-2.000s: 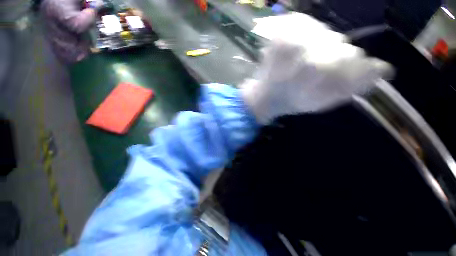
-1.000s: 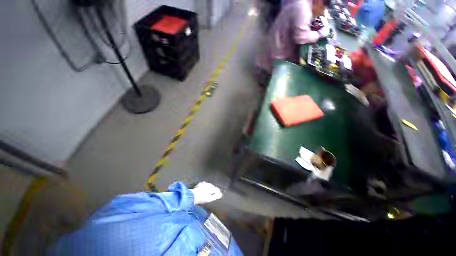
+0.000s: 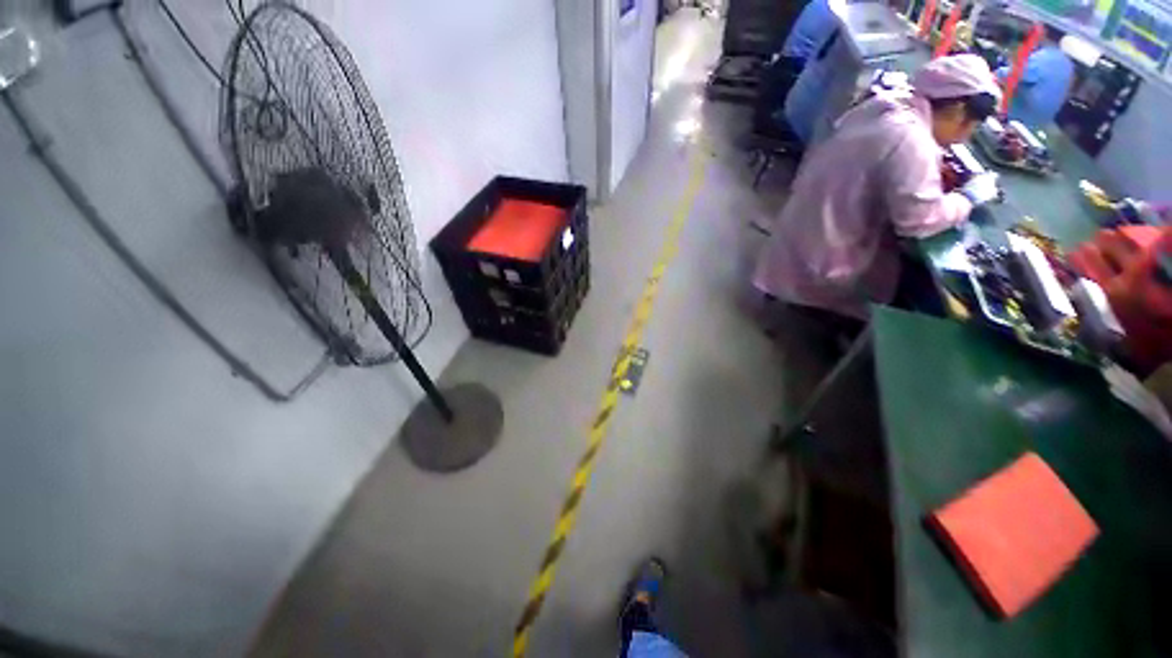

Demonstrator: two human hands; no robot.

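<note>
No hand of mine shows in the frame. A flat red-orange pad point(image 3: 1014, 535) lies on the green bench point(image 3: 967, 424) at the lower right. A power supply board point(image 3: 1028, 293) with long silver-white bars lies at the bench's far end. A bit of blue clothing and a shoe point(image 3: 647, 585) show at the bottom edge.
A seated person in a pink smock point(image 3: 864, 199) works at the bench beyond. A black floor crate point(image 3: 521, 273) with a red-orange panel inside stands by the wall. A standing fan point(image 3: 337, 219) is left of it. A yellow-black line point(image 3: 600, 431) runs along the grey floor.
The view has swung left and up towards the aisle. The gloved hand and the brown cup seen earlier are out of view. The pad and bench now sit further right, and the whole fan shows.
</note>
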